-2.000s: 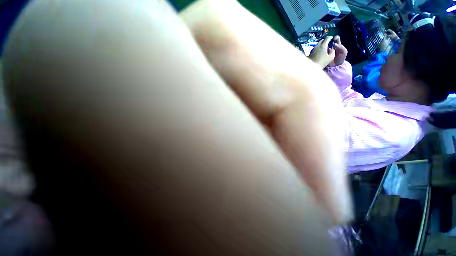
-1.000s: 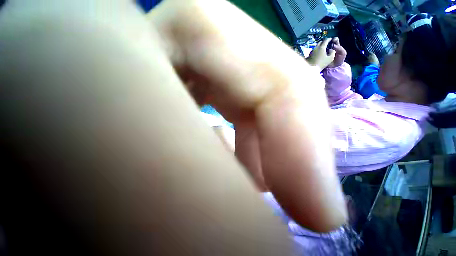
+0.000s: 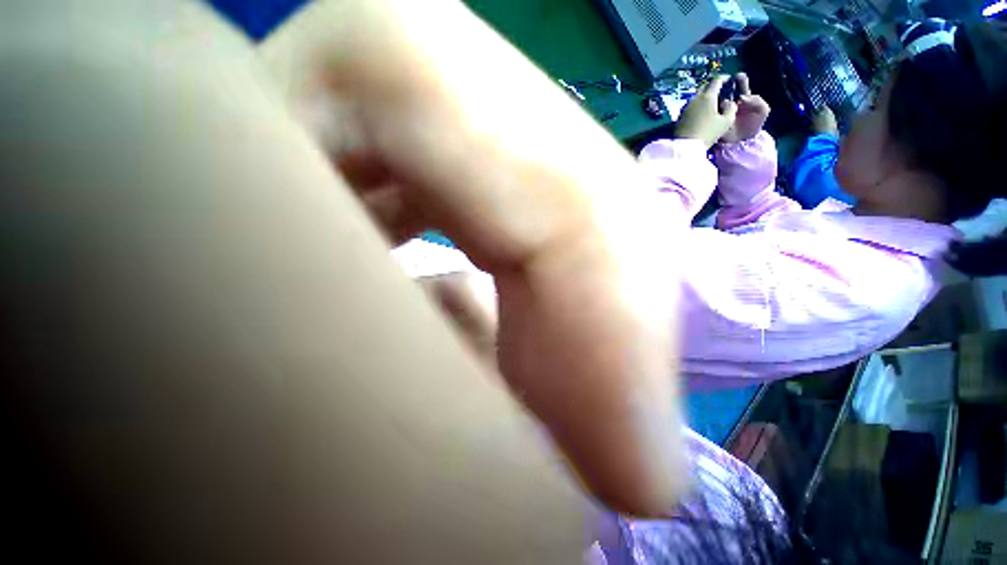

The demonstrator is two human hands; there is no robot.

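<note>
Blurred bare skin fills the left and middle of the view, very close to the lens. It is a hand of mine (image 3: pixel 541 254), cut off by the picture's edges; I cannot tell which hand, or whether both are there. One broad blurred shape covers the left side. Beside it a bent finger or thumb points down, with its tip at lower centre. No held object shows, and the hand hides most of the bench in front of me. A bit of blue mat (image 3: pixel 260 11) shows at the top left.
A neighbour in a pink striped smock (image 3: pixel 773 298) sits at the right, hands on a small dark piece (image 3: pixel 727 93). Beyond are the green bench top (image 3: pixel 530 39), thin white-ended cables (image 3: pixel 596 85) and a grey vented box (image 3: pixel 663 33). A bin (image 3: pixel 883 441) stands at lower right.
The near hand has shifted left, uncovering more green bench, the cables and the neighbour's sleeve. The neighbour's hands stay together around the small dark piece.
</note>
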